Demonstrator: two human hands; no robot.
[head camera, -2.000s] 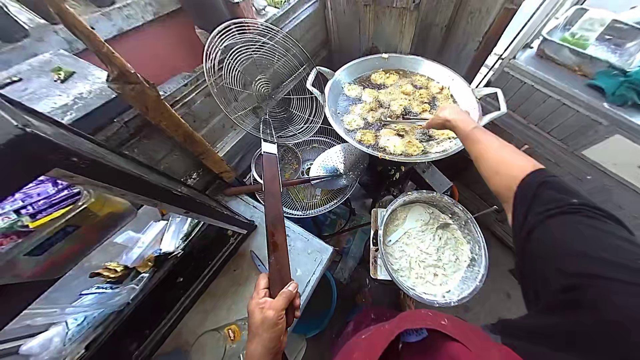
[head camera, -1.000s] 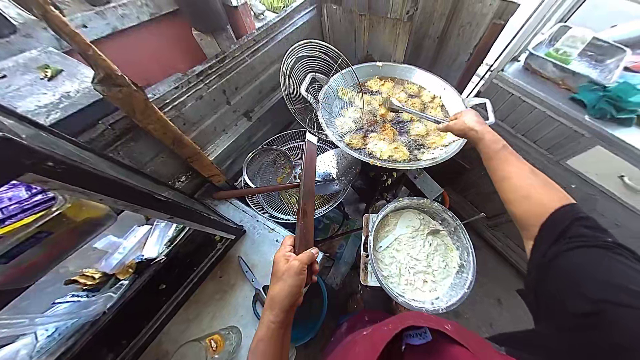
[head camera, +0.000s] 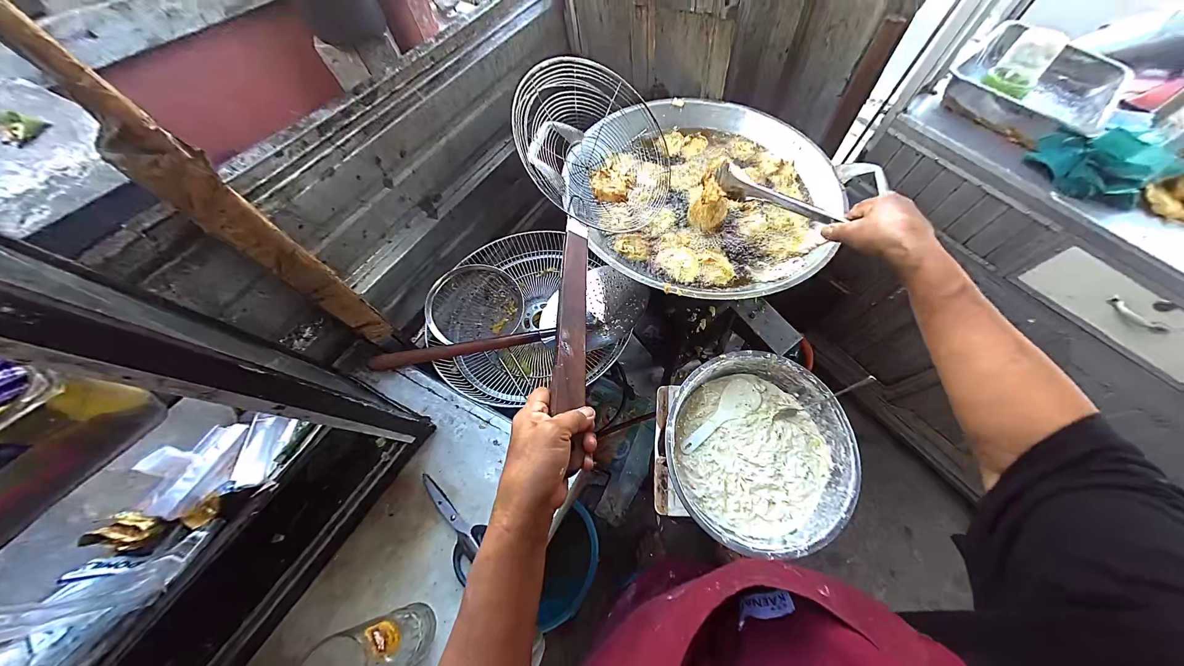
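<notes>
My left hand (head camera: 546, 447) grips the dark wooden handle of a wire spider strainer (head camera: 592, 139), whose basket overlaps the left rim of a large metal frying pan (head camera: 795, 268). My right hand (head camera: 885, 228) holds a metal spoon or spatula (head camera: 782, 196) over the pan, its tip against a browned fritter (head camera: 709, 205). Several battered fritters (head camera: 680, 264) lie in bubbling oil around it. Below the pan stands a metal bowl (head camera: 853, 481) of pale batter with shreds, a white plastic spoon (head camera: 726, 416) resting in it.
Left of the pan, a round wire basket (head camera: 462, 370) holds a small sieve (head camera: 474, 305) and a perforated metal skimmer (head camera: 615, 301). Scissors (head camera: 450, 513) and a glass jar (head camera: 398, 634) are on the lower-left counter, by a blue bucket (head camera: 592, 564). A metal tray (head camera: 1041, 111) sits at upper right.
The spider strainer has moved right, from above the wire basket to over the pan's left side. My right hand's utensil, earlier among the fritters, is now against a browned one.
</notes>
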